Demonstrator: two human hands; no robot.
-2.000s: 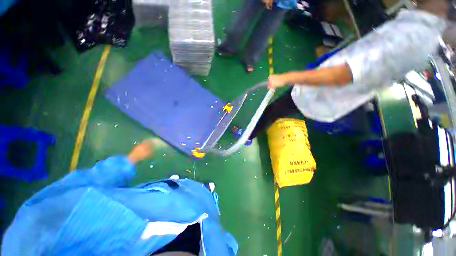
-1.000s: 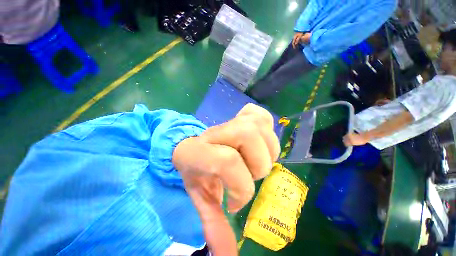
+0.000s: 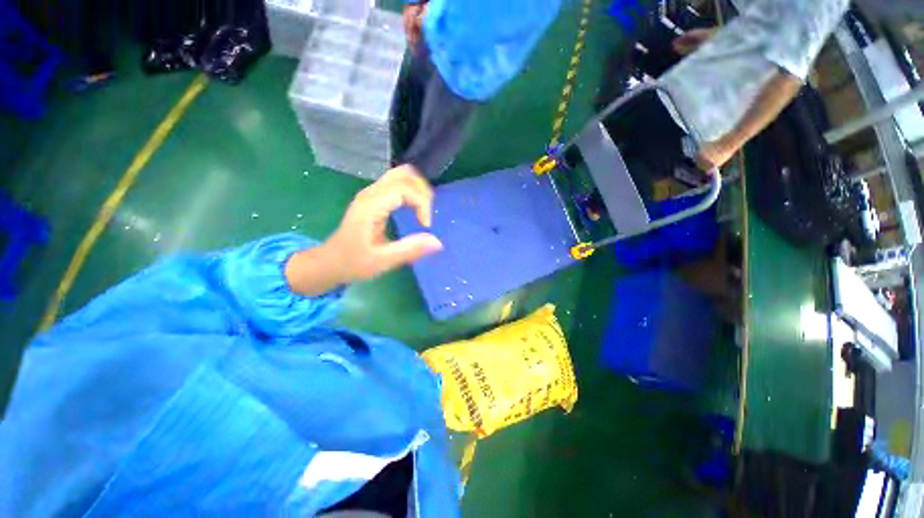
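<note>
My left hand [image 3: 367, 231], bare below a light-blue sleeve, is raised left of centre. Its fingers are curled and apart from the thumb, with nothing in it. My right hand is not in view. Behind the hand, a platform trolley with a flat blue deck [image 3: 496, 238] stands on the green floor. Its grey push handle [image 3: 717, 192] rises at the right, and another person's hand [image 3: 714, 154] is at it. My fingertips overlap the deck's left end in the picture; no touch can be seen.
A stack of pale trays [image 3: 344, 96] stands beyond my hand, beside a person in a blue top [image 3: 486, 40]. A yellow sack [image 3: 507, 372] lies near the trolley. Blue bin [image 3: 659, 329] and green bench [image 3: 790, 344] are at right. Black bags [image 3: 228, 46] lie upper left.
The view has shifted. My left hand has moved from close to the camera, further out and left, and its fingers have spread. The trolley deck shows more fully and is turned differently from two seconds ago.
</note>
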